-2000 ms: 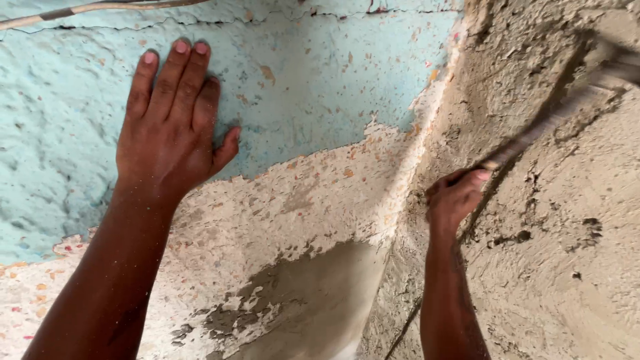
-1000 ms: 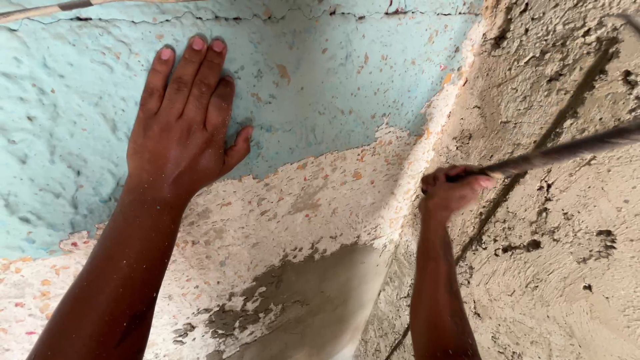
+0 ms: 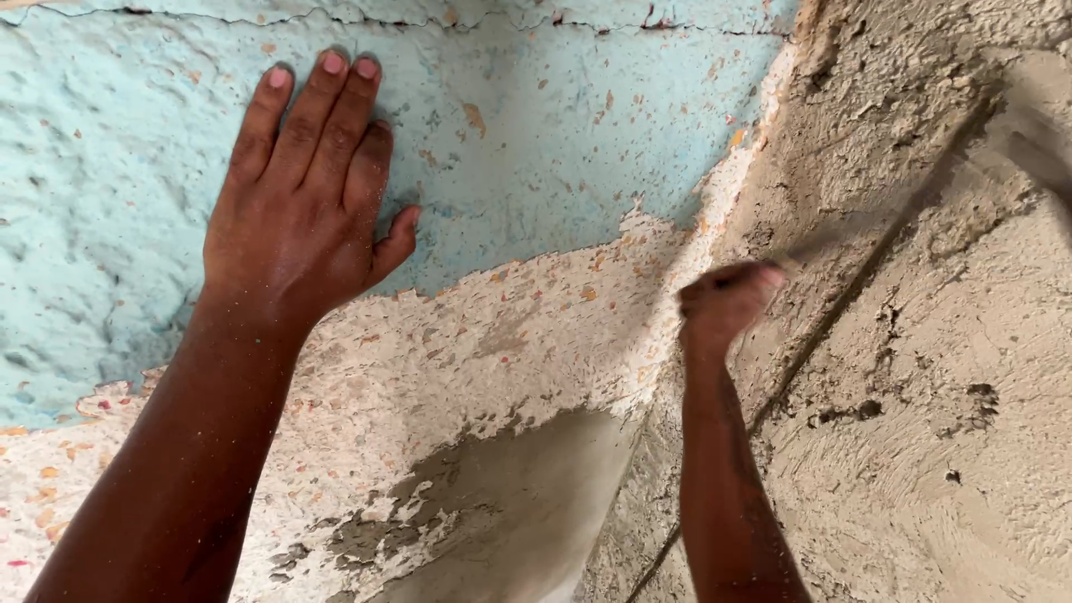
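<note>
My left hand point(image 3: 297, 184) lies flat, palm down, on the light blue painted wall point(image 3: 536, 109), holding nothing, with the thumb apart from the fingers. Near the corner, my right hand point(image 3: 727, 297) is closed around the near end of a long hand tool point(image 3: 825, 239), which is blurred by motion. The tool slants up and right over the rough cement wall point(image 3: 938, 335); a blurred dark part point(image 3: 1034, 146) shows near the right edge. Its kind cannot be told. Below the blue paint is a flecked, whitish bare band point(image 3: 469, 352).
A smooth grey cement patch point(image 3: 536, 502) covers the lower middle. Along the cement wall runs a straight diagonal groove point(image 3: 863, 268) or dark line. A thin crack point(image 3: 502, 23) crosses the blue paint near the top. Small holes point(image 3: 867, 409) pit the cement.
My right hand and the tool have swung about, the tool's angle differing in each frame. My left hand stays flat on the blue wall.
</note>
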